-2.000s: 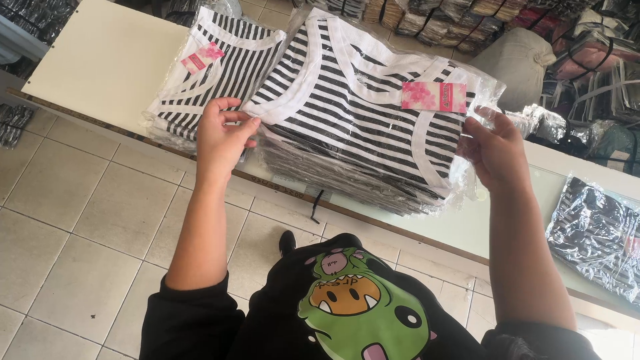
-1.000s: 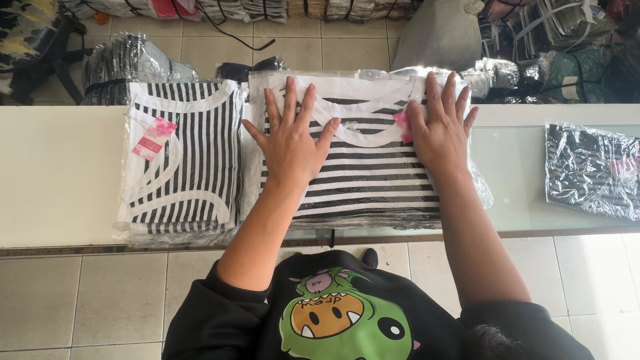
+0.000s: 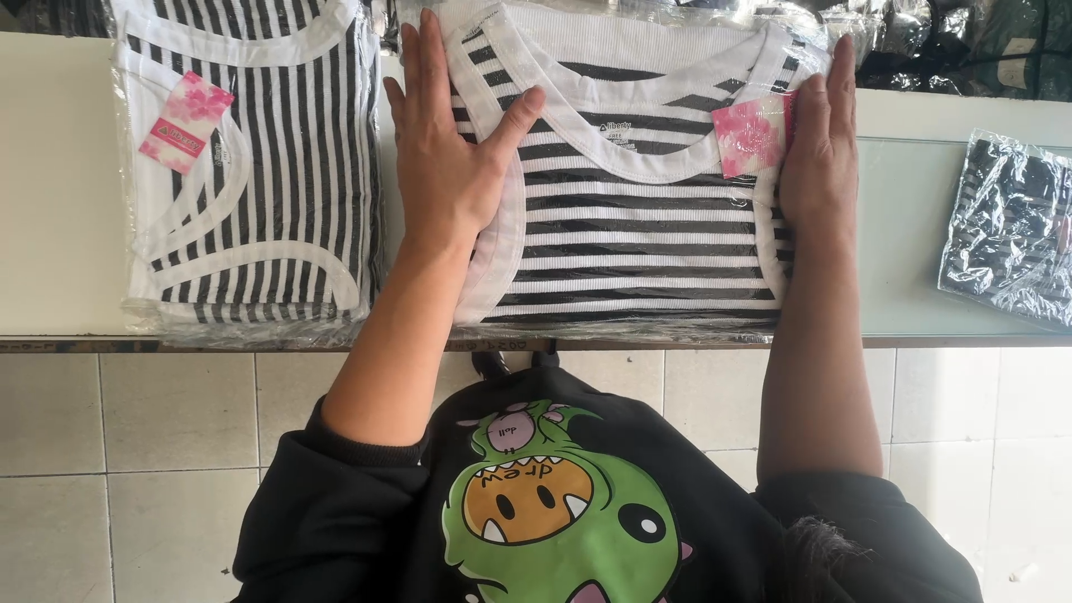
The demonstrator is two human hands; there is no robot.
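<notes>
A stack of striped black-and-white tank tops in clear plastic bags (image 3: 636,234) lies in front of me on the table. My left hand (image 3: 452,159) rests against its left side, fingers straight and thumb spread over the top bag. Along the right side, my right hand (image 3: 821,151) is laid with its fingers extended, beside a pink floral tag (image 3: 749,136). Neither hand grips the bags. Just left of my left hand, a second pile of bagged striped tops (image 3: 285,176) bears another pink tag (image 3: 186,123).
The pale table (image 3: 59,193) has its near edge just below the piles. At the right lies a bagged dark striped garment (image 3: 1005,234). More plastic-wrapped bundles (image 3: 1017,50) stand behind the table, and a tiled floor (image 3: 180,410) shows in front.
Two seconds ago my hands held the top bag by its sides, tilted; one second ago they lay flat on top of the stack. Now they are at its left and right sides.
</notes>
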